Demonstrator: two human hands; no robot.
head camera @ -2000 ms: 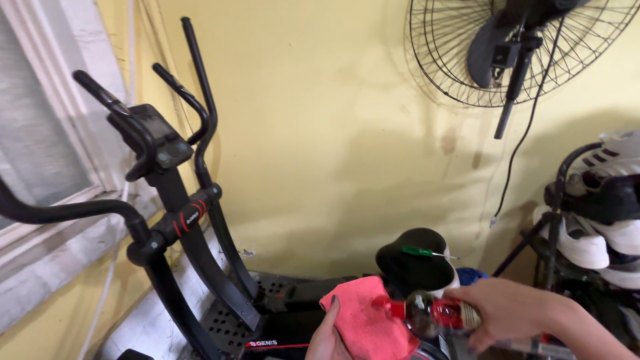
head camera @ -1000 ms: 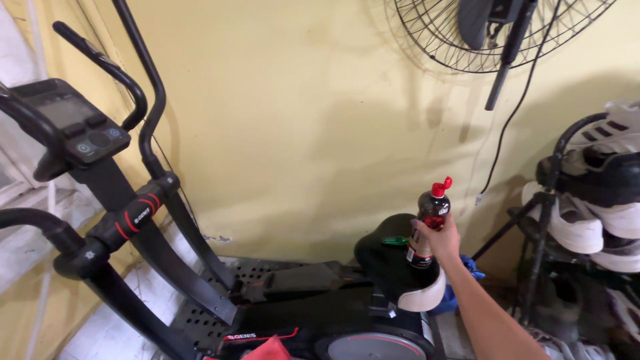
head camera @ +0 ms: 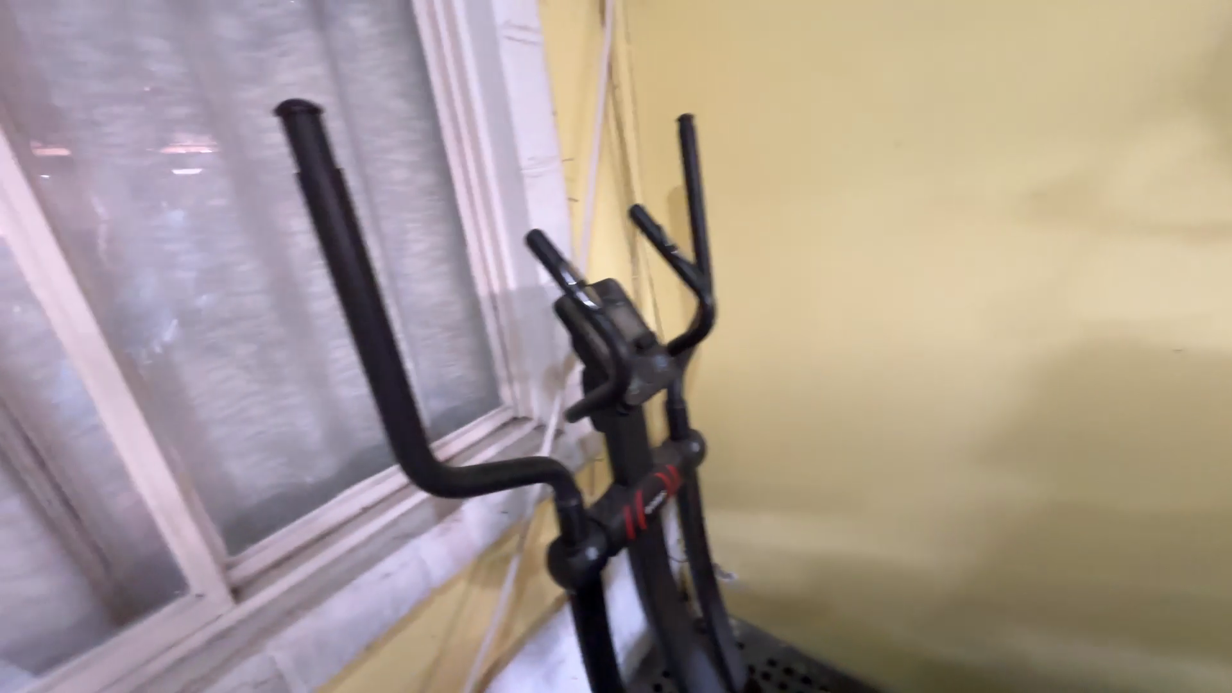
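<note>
Neither my left hand nor my right hand shows in the head view now, so what they hold or touch is hidden. A black elliptical trainer stands in the corner, slightly blurred. Its long curved moving handlebar (head camera: 361, 279) rises at the left, in front of the window. The console (head camera: 621, 337) sits between the shorter fixed grips, and the second tall handlebar (head camera: 695, 192) is beside the yellow wall. Red stripes mark the crossbar (head camera: 650, 505) below the console. The cloth and the bottle are out of view.
A sliding window (head camera: 289, 241) with a pale frame and frosted-looking glass fills the left side, above a worn sill (head camera: 346, 597). A white cable (head camera: 592, 144) runs down the corner. The yellow wall (head camera: 943, 289) spans the right. A perforated black panel (head camera: 770, 669) lies low at the bottom.
The view has swung far left, towards the window. Between the earlier frames, my right hand moved the bottle from beside the pink-red cloth to over the trainer's rear. Both hands are now out of view.
</note>
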